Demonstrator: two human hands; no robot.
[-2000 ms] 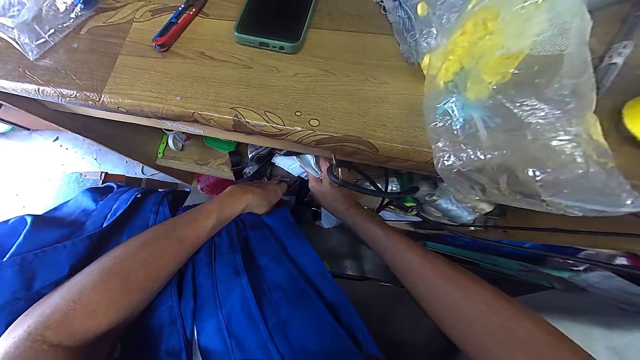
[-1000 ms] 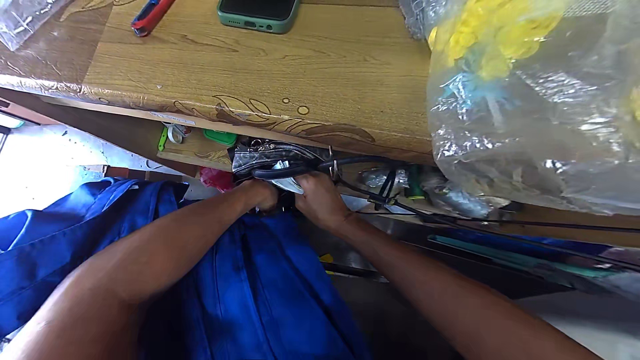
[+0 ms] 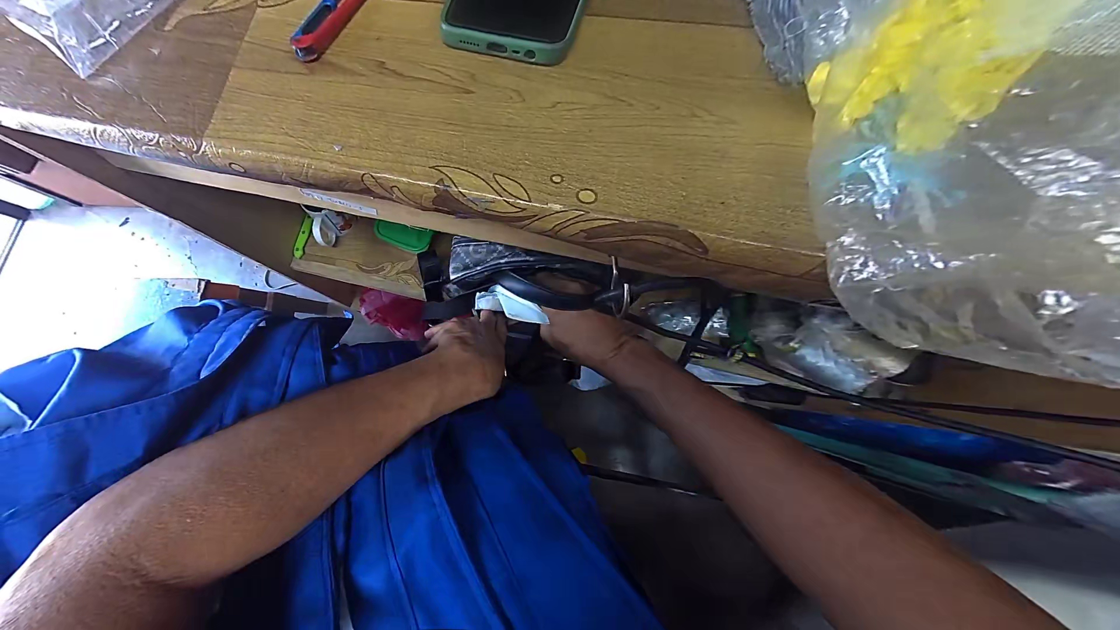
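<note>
Below the table edge, my left hand [image 3: 468, 350] is at the near side of a dark patterned bag [image 3: 490, 261], its fingers curled by a white piece of paper or cloth [image 3: 512, 304]. My right hand [image 3: 582, 328] reaches under the bag's black strap [image 3: 560, 295], close to the right side of the white piece; its fingertips are hidden. Metal rings [image 3: 618, 287] join the strap on the right. What either hand grips cannot be made out. Blue fabric [image 3: 490, 516] lies over my lap below both hands.
On the wood-patterned tabletop [image 3: 560, 131] lie a phone in a green case [image 3: 516, 22], a red and blue tool [image 3: 322, 31] and a clear plastic bag with yellow pieces [image 3: 954, 175]. The shelf beneath holds a green container [image 3: 404, 234]. Black cables [image 3: 840, 398] run right.
Two seconds ago both hands were at the same shelf opening. The patterned bag and its black strap show more plainly now than then.
</note>
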